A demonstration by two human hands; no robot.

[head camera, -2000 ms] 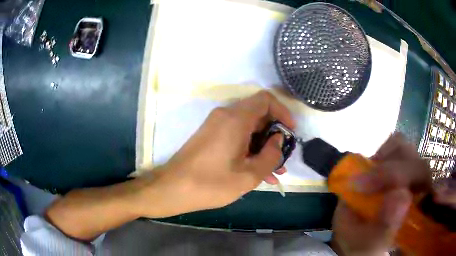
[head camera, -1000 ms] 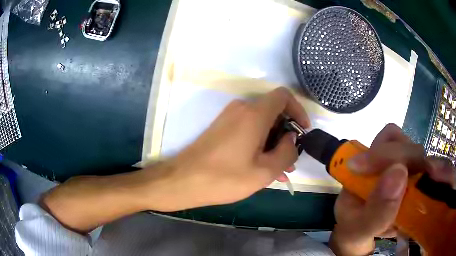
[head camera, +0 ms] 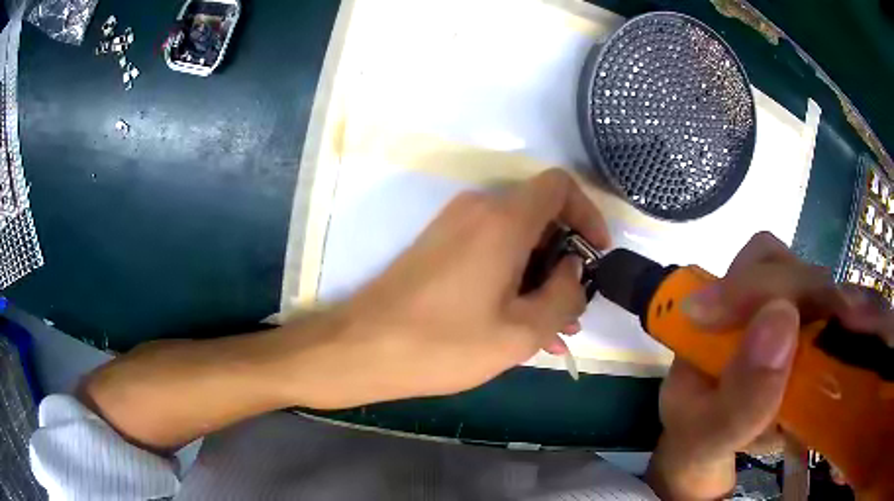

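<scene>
My left hand (head camera: 471, 284) grips a small dark watch case (head camera: 576, 247) with a silver rim, mostly hidden by the fingers, above the white sheet (head camera: 431, 78). My right hand (head camera: 735, 362) is closed around an orange electric screwdriver (head camera: 691, 318) with a black nose. The nose touches or nearly touches the case; the bit and any screw at its tip are hidden. A thin pale tip (head camera: 569, 362) sticks out below my left fingers; I cannot tell what it belongs to.
A round dark grey screw tray (head camera: 671, 117) sits on the sheet at upper right. A second case unit (head camera: 204, 37) lies on the green mat (head camera: 167, 215), beside small loose parts (head camera: 118, 41). A zip bag (head camera: 65, 16) is upper left, a perforated tray (head camera: 18, 235) far left, a component tray (head camera: 870, 235) far right.
Since two seconds ago, the screwdriver nose has come up against the case, which was a short gap away. The view has shifted a little. Over the last second almost nothing has moved.
</scene>
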